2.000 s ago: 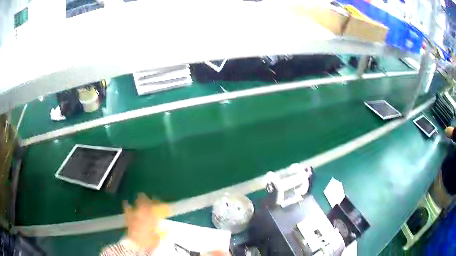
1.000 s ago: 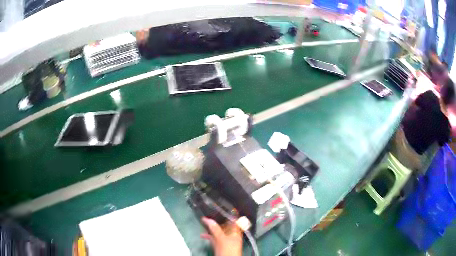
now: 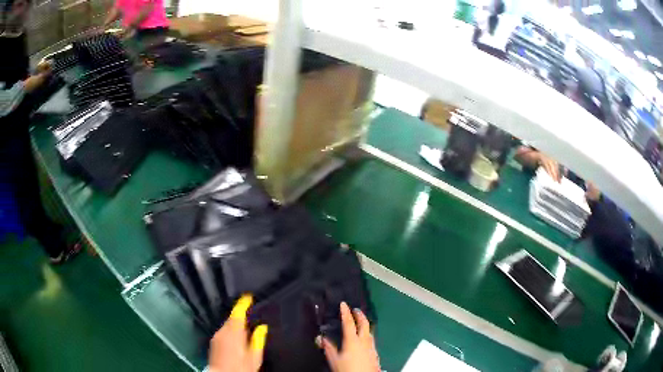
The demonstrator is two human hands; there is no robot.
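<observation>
Black panel units [image 3: 225, 251] lie in an overlapping, fanned stack in front of me, with shiny film or edges among them. My left hand [image 3: 236, 347], with yellow finger cots on its fingertips, is on the near left part of the front black unit [image 3: 294, 327]. My right hand [image 3: 352, 345], bare, is on its right part with fingers spread over the black face. Both hands seem to hold this unit between them; its near edge and the undersides of my fingers are hidden.
A conveyor [image 3: 392, 211] runs beyond a pale rail, carrying framed panels [image 3: 538, 283]. A white post [image 3: 280, 102] and brown board [image 3: 320, 123] stand ahead. More black units [image 3: 109, 145] lie at left. White sheet [image 3: 436, 360] is at the bottom. People work at far left and across the belt.
The view has swung left from the soldering station to the black stack. My right hand has left the station and is on the front unit. My left hand has come into view there.
</observation>
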